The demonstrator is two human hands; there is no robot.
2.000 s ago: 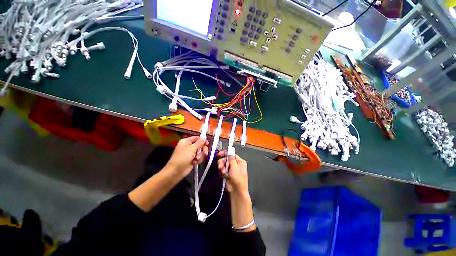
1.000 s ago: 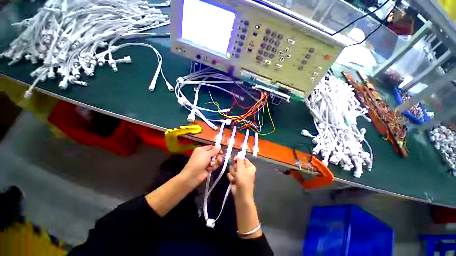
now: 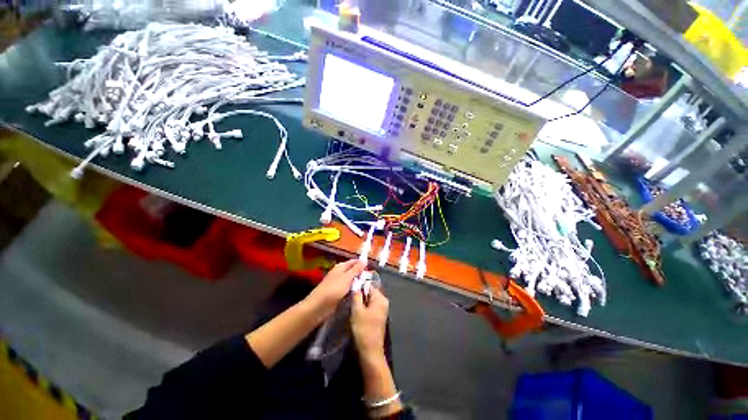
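Note:
My left hand (image 3: 341, 281) is at the front edge of the orange fixture strip (image 3: 459, 275), its fingers closed on a white connector end at the leftmost test lead. My right hand (image 3: 368, 305) is close beside it, just below the strip, holding white connector ends of the cable. The rest of the white cable (image 3: 326, 340) hangs blurred below my hands. Several white test leads (image 3: 404, 255) stand in a row on the strip. Whether the left connector is joined to its lead cannot be told.
The beige tester (image 3: 426, 107) stands behind, with thin coloured wires (image 3: 426, 209) before it. White cable piles lie left (image 3: 164, 90) and right (image 3: 545, 234). A yellow clamp (image 3: 307, 248) and orange clamp (image 3: 517, 316) hold the strip's ends. Brown leads (image 3: 619, 217) lie farther right.
My right hand has moved left from the third test lead to beside my left hand. The cable's loop now hangs lower left, blurred. The view has shifted, showing more of the bench's back.

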